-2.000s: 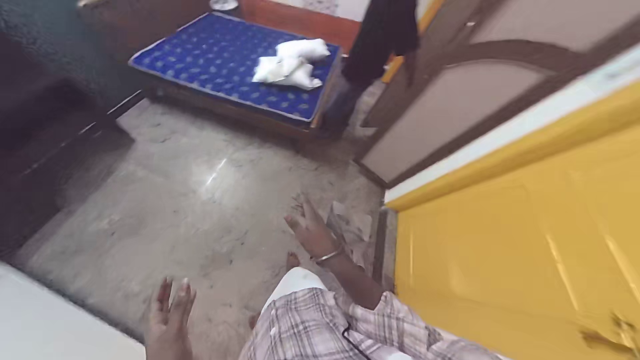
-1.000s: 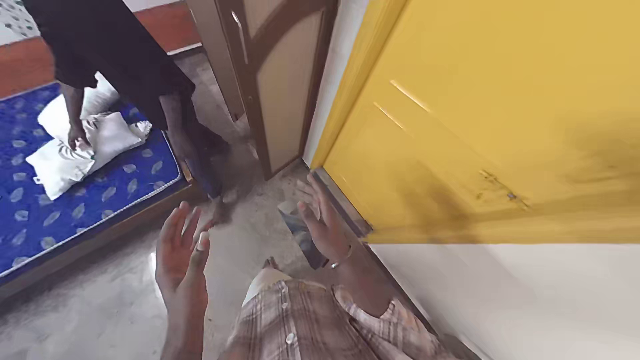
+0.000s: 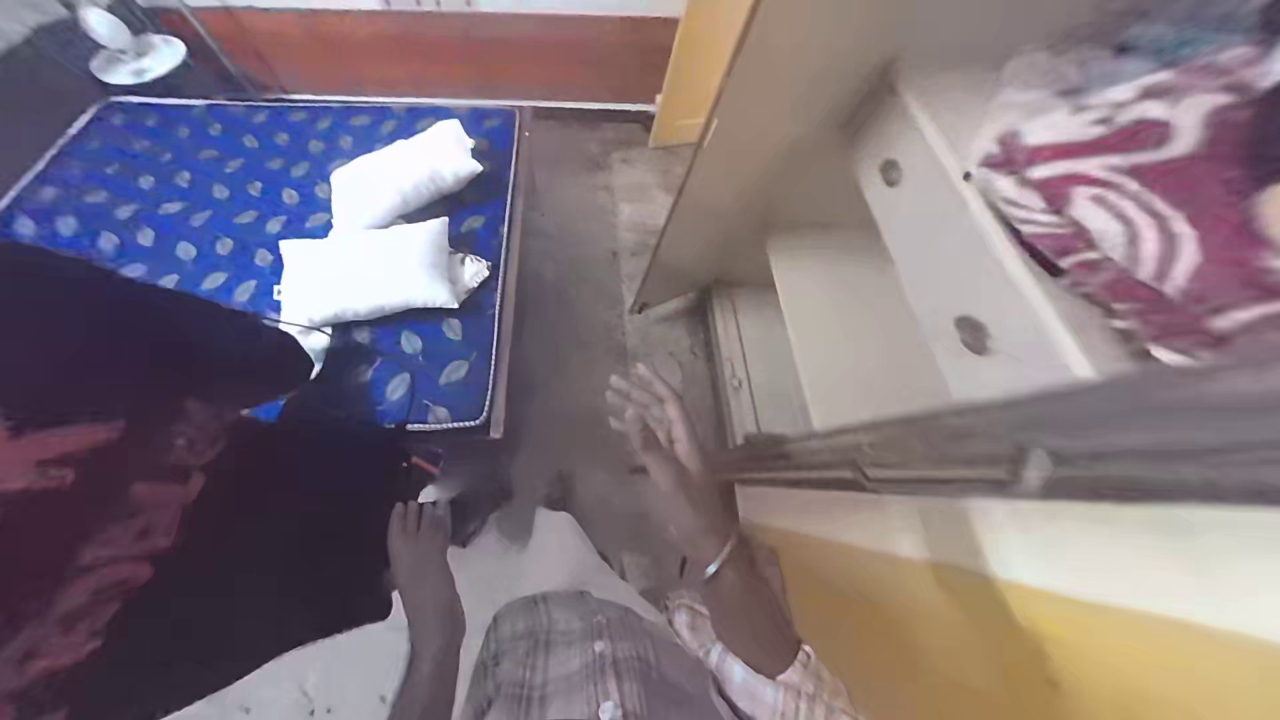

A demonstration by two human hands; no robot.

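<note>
My left hand [image 3: 425, 550] is low in the view, beside the dark clothing of another person [image 3: 240, 520]; I cannot tell if it touches that clothing, and nothing shows in its fingers. My right hand [image 3: 665, 450], with a bangle at the wrist, is raised with fingers apart and holds nothing. It is close to the edge of a wardrobe door [image 3: 950, 450]. Beyond my hands, white pillows [image 3: 370, 270] lie on a blue leaf-patterned mattress [image 3: 200, 200].
An open wardrobe [image 3: 850, 330] with drawers stands at the right, maroon and white patterned cloth [image 3: 1150, 200] on its shelf. The other person fills the lower left. Floor [image 3: 570, 250] runs between bed and wardrobe. A white pedestal fan [image 3: 135, 55] stands at the back left.
The view has turned and moved forward to the bed and wardrobe. The wardrobe's inside now shows. The other person, bent over the pillows one second ago, is now close on my left.
</note>
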